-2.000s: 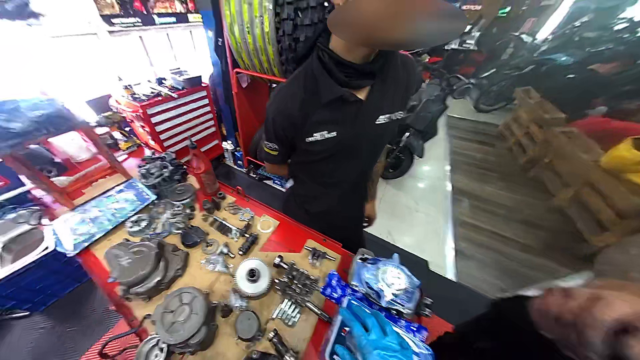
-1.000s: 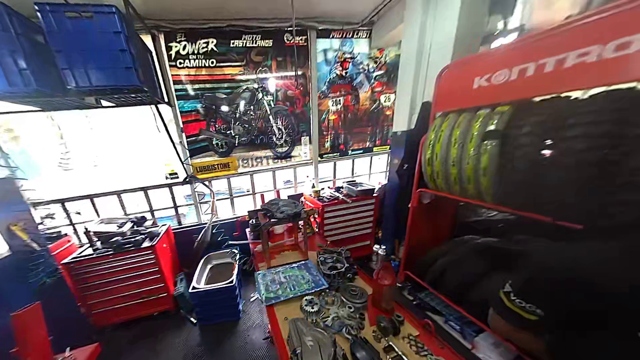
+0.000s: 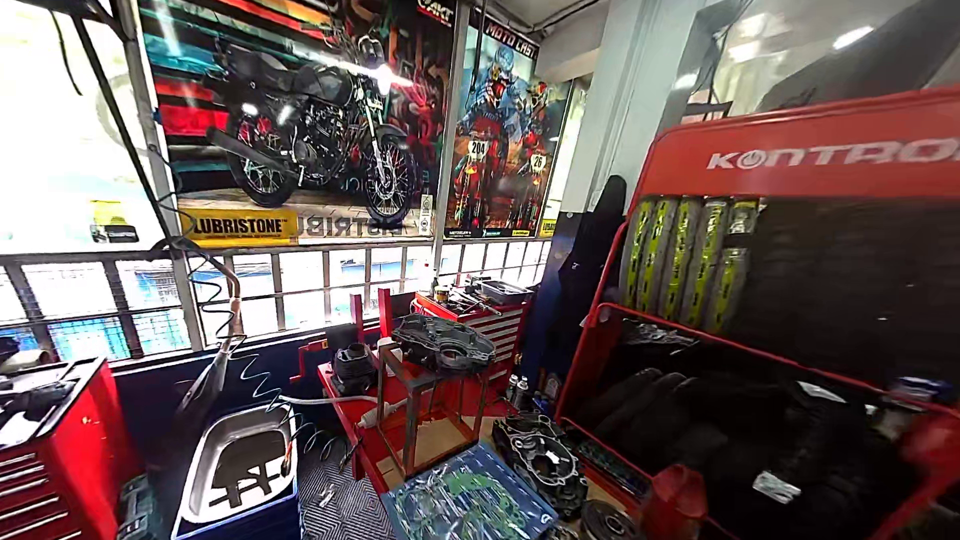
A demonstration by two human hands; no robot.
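Note:
Neither my left hand nor my right hand shows in this view. Low in the middle lies a flat pack of green and grey gaskets [image 3: 471, 496] in clear wrap, on a red workbench. Right of it sits an open engine crankcase half [image 3: 541, 456], with a round metal part [image 3: 606, 519] by its lower edge. Behind the pack, a metal stand [image 3: 411, 420] carries a dark engine casing [image 3: 444, 343]. A finned engine cylinder [image 3: 354, 367] stands to its left. At the lower right is a red plastic container [image 3: 673, 501], partly blurred.
A metal basin [image 3: 238, 465] on blue crates stands left of the bench, beside a coiled air hose [image 3: 259, 379]. Red tool chests stand at the left [image 3: 82, 450] and behind the bench [image 3: 495, 330]. A red tire rack [image 3: 600, 315] bounds the right side.
The view has swung from the bench and a person in a black shirt to the window wall and tire rack. The person and the blue gloves seen earlier are out of view now.

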